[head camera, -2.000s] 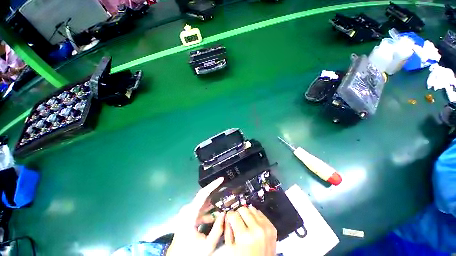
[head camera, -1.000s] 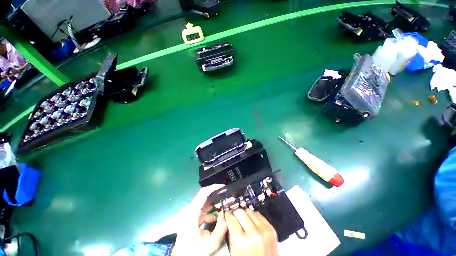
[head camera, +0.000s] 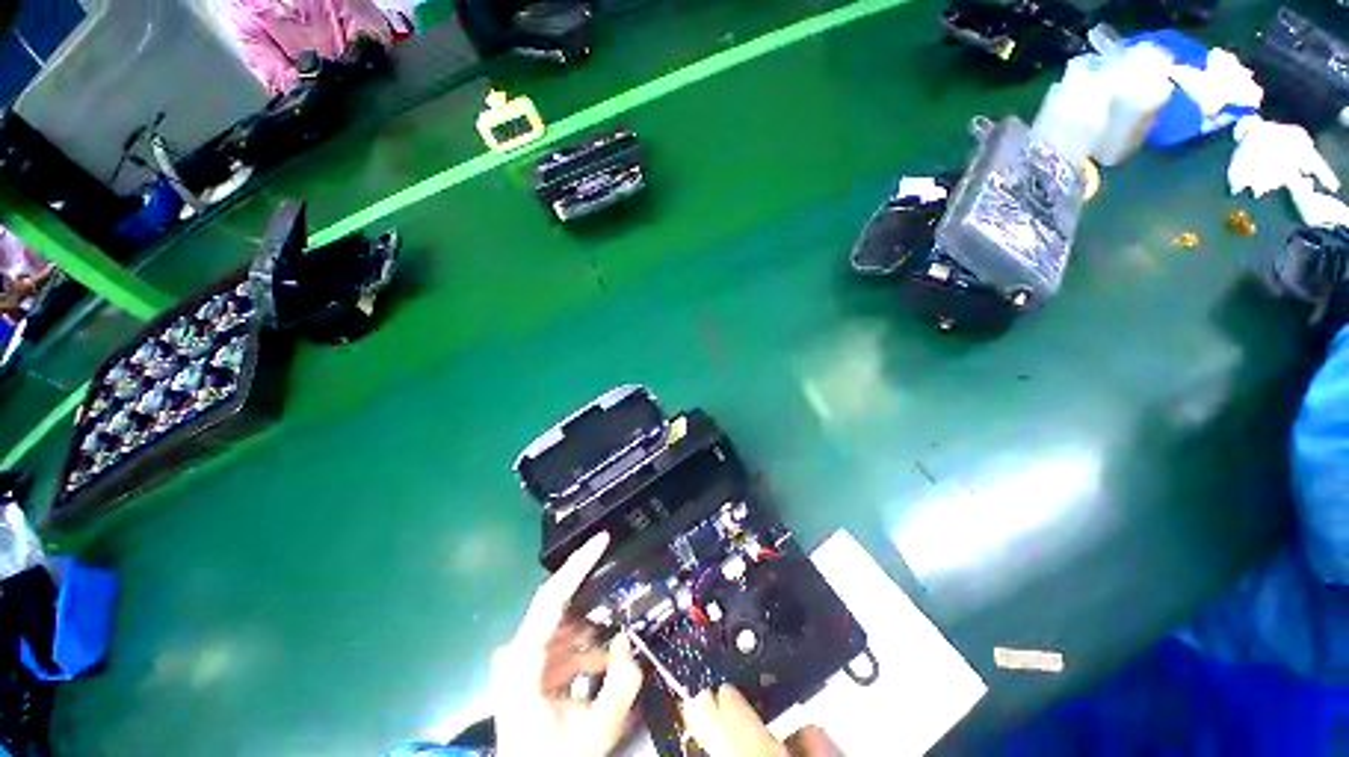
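The black device housing (head camera: 636, 510) lies hinged open in front of me, its rounded lid (head camera: 592, 444) with a pale rim at the far end and a loop at the near right corner. A circuit board (head camera: 666, 599) with small parts and thin red leads shows inside. My left hand (head camera: 555, 673) holds the near left side of the housing, index finger stretched along it. My right hand (head camera: 732, 728), partly cut off by the bottom edge, holds a screwdriver; its thin shaft (head camera: 658, 663) points at the board beside my left fingertips. The handle is hidden.
White sheet (head camera: 903, 658) under the housing. Component tray (head camera: 163, 388) and blue bin (head camera: 82, 614) at left. Black cases (head camera: 592, 178) stand near the green line. A bagged unit (head camera: 1013, 207) and white cloths (head camera: 1280, 163) lie at right. Another person's blue sleeve (head camera: 1324, 459) is at the right edge.
The screwdriver is gone from the bench at right; its shaft is now in my right hand over the board. The view has shifted, and more of the board shows.
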